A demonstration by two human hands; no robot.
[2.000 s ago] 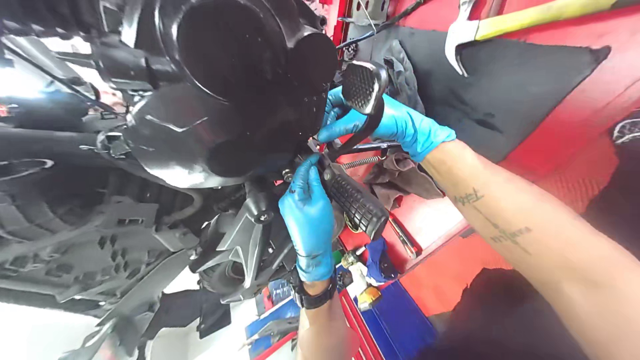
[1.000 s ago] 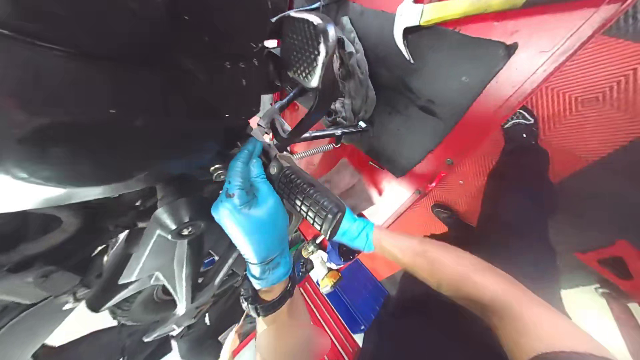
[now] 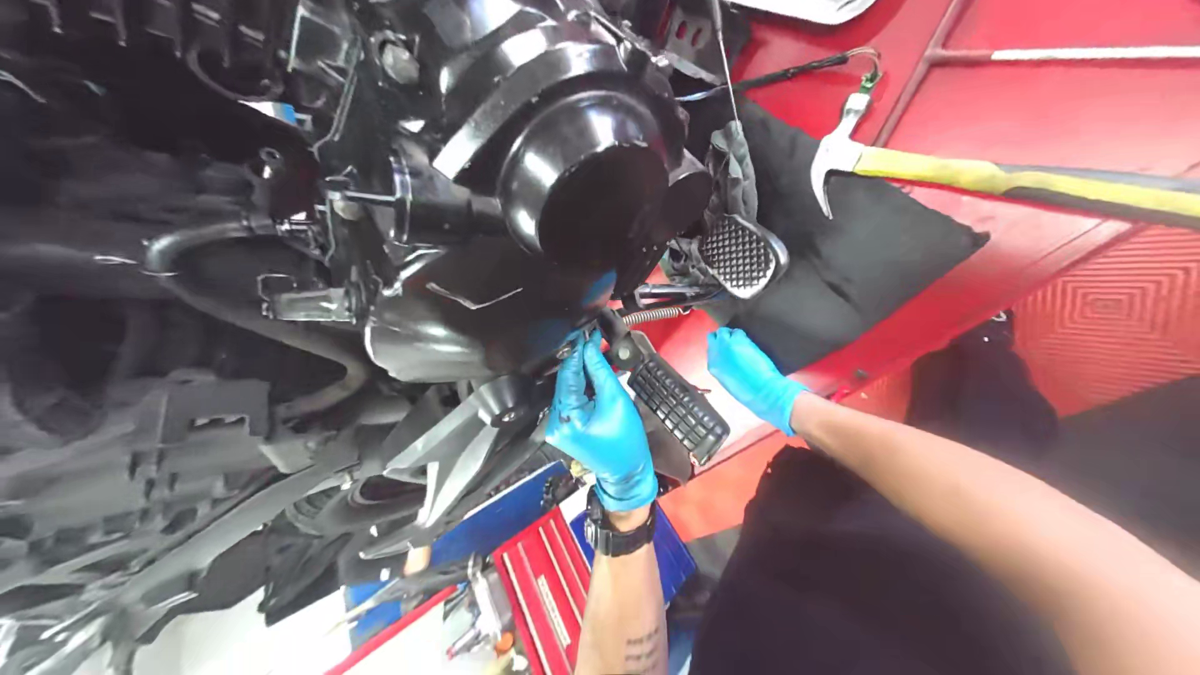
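Note:
Blue-gloved, my left hand reaches up beside the black rubber footpeg of a motorcycle. Its thumb and fingertips pinch a small dark part at the underside of the black engine cover, close to the peg's mount; the part's shape is mostly hidden. A coil spring lies just right of those fingertips. My right hand, also gloved, is held away from the motorcycle with curled fingers, right of the footpeg and below the ribbed pedal. Whether it holds anything is hidden.
A claw hammer with a yellow handle lies on the red lift platform, beside a black mat. Below stand a red tool chest and a blue surface. Exhaust piping and frame parts fill the left side.
My right hand, behind the footpeg one second ago, has come away to its right. My left hand stays by the peg's mount. The view has shifted and shows more of the engine.

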